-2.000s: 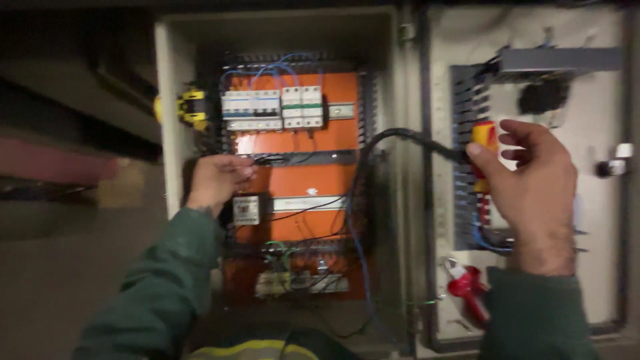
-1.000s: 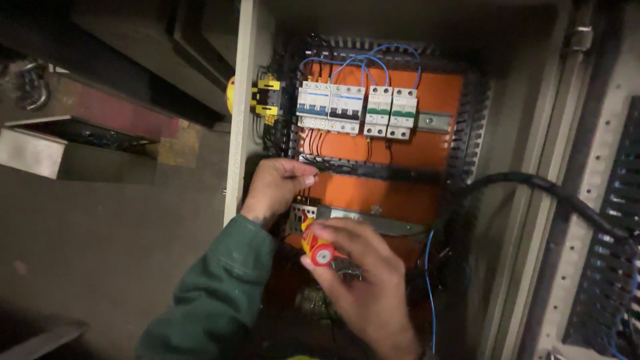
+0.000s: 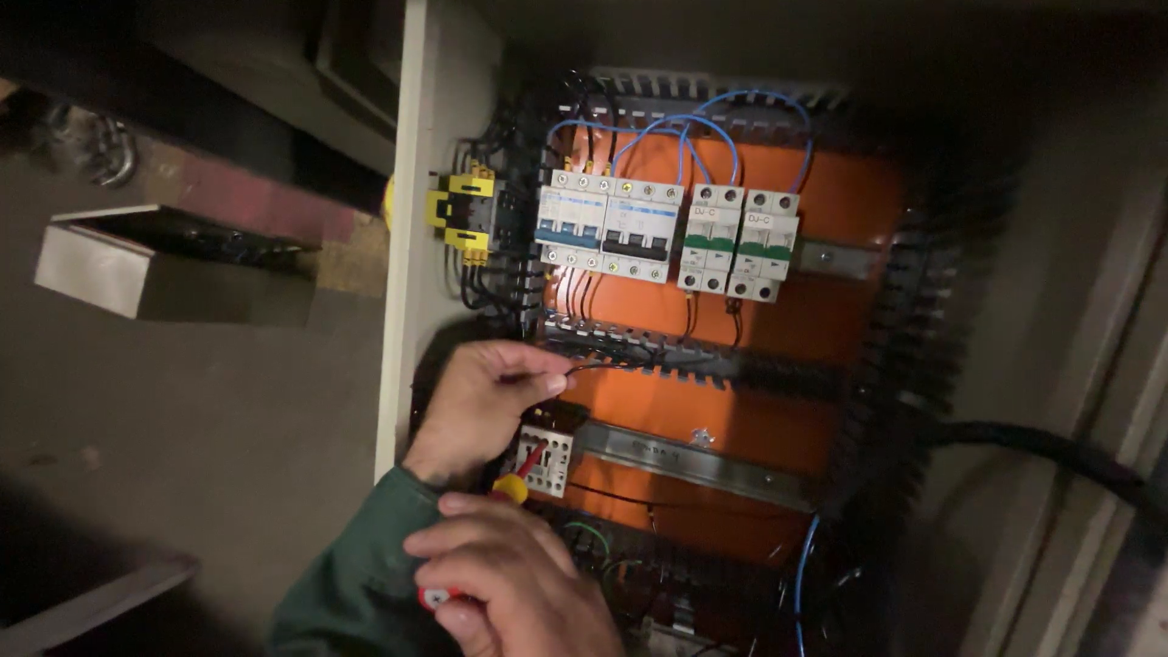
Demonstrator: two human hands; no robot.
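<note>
Between thumb and fingers, my left hand (image 3: pixel 493 401) pinches a black wire (image 3: pixel 607 366) that comes out of the middle slotted wiring duct (image 3: pixel 730 365). Below it, my right hand (image 3: pixel 525 579) is closed around an insulated screwdriver (image 3: pixel 511 488) with a red and yellow handle. The red shaft points up at the face of a white contactor (image 3: pixel 546 461) at the left end of the lower DIN rail (image 3: pixel 684 464); whether the tip sits in a screw cannot be told. Above, blue-levered (image 3: pixel 570 219) and black-levered circuit breakers (image 3: pixel 641 228) stand beside two green-marked breakers (image 3: pixel 739 245).
The metal enclosure's left edge (image 3: pixel 401 228) stands beside my left forearm. A yellow and black switch block (image 3: pixel 468 214) is on its inner side wall. A thick black cable (image 3: pixel 1031 441) crosses at right. A metal box (image 3: pixel 173 265) lies on the floor at left.
My right hand has moved from the door side at right to the contactor, bringing the screwdriver. The view has come closer to the enclosure. My left hand stays near the middle duct.
</note>
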